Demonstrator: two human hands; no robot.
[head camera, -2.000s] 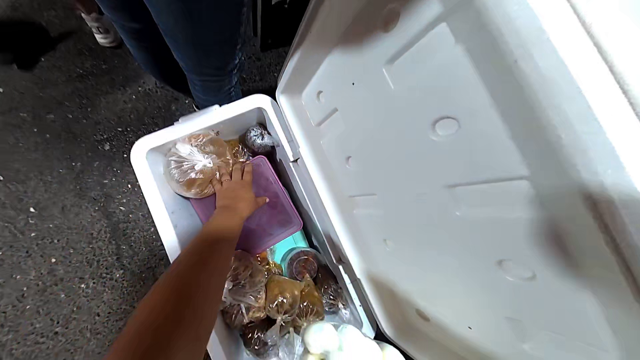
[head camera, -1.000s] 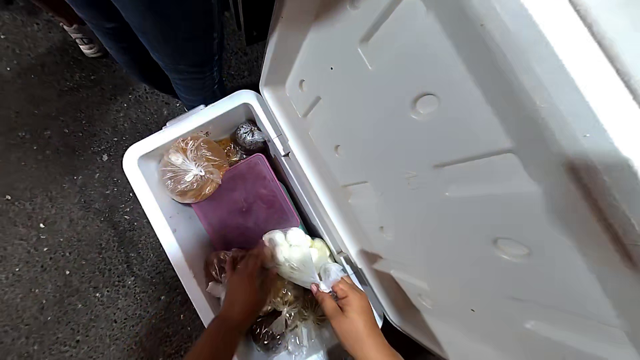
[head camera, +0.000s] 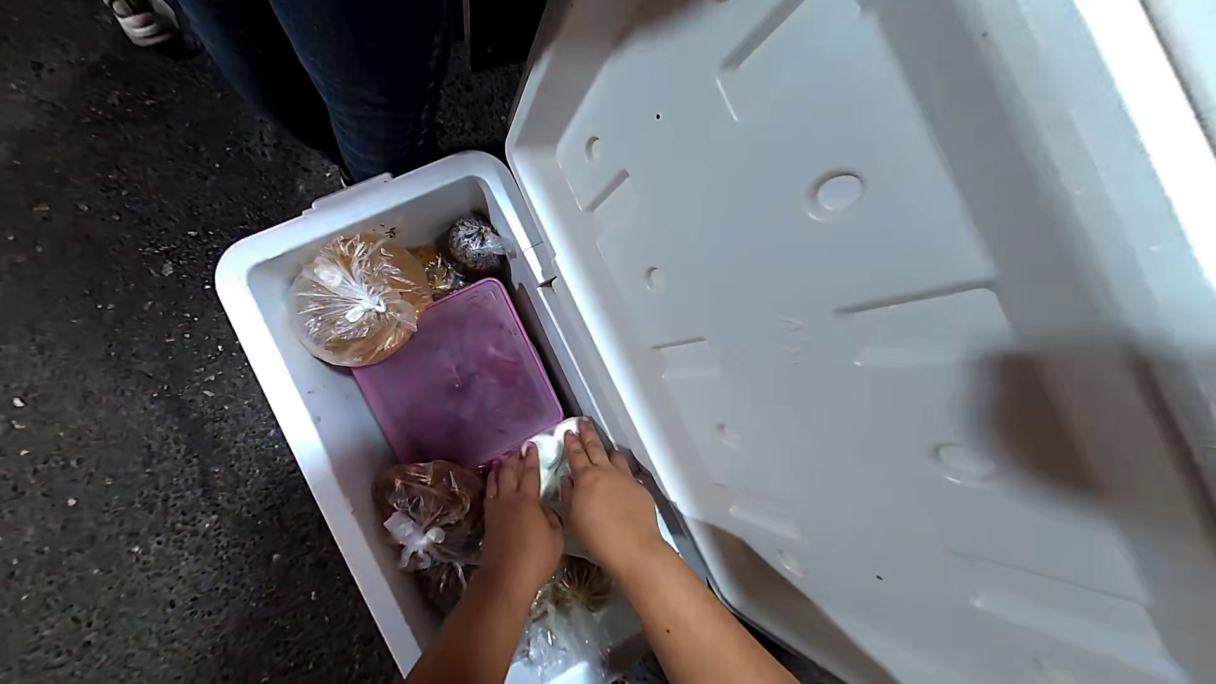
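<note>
Inside a white cooler box (head camera: 313, 456), both hands rest on a plastic bag of white rounded items (head camera: 551, 460) beside the lower edge of a purple plastic container lid (head camera: 461, 375). My left hand (head camera: 521, 518) touches the bag's left side, and my right hand (head camera: 608, 499) lies over its right side, fingers extended. Much of the bag is hidden beneath them. Left of my left hand is a knotted clear bag with brown contents (head camera: 432, 503). A large tied bag of amber-brown food (head camera: 361, 299) sits at the upper left, near a small dark-filled bag (head camera: 473, 244).
The cooler's big white lid (head camera: 760, 285) stands open on the right. More clear bags (head camera: 575, 594) lie below the hands. A person in jeans (head camera: 370, 76) stands beyond the cooler, on dark asphalt (head camera: 123, 427). A shoe (head camera: 144, 21) shows at the top left.
The bag of white items, held between both hands a second ago, now lies in the cooler by the purple lid under both hands. Two seconds ago a hand was on the purple lid.
</note>
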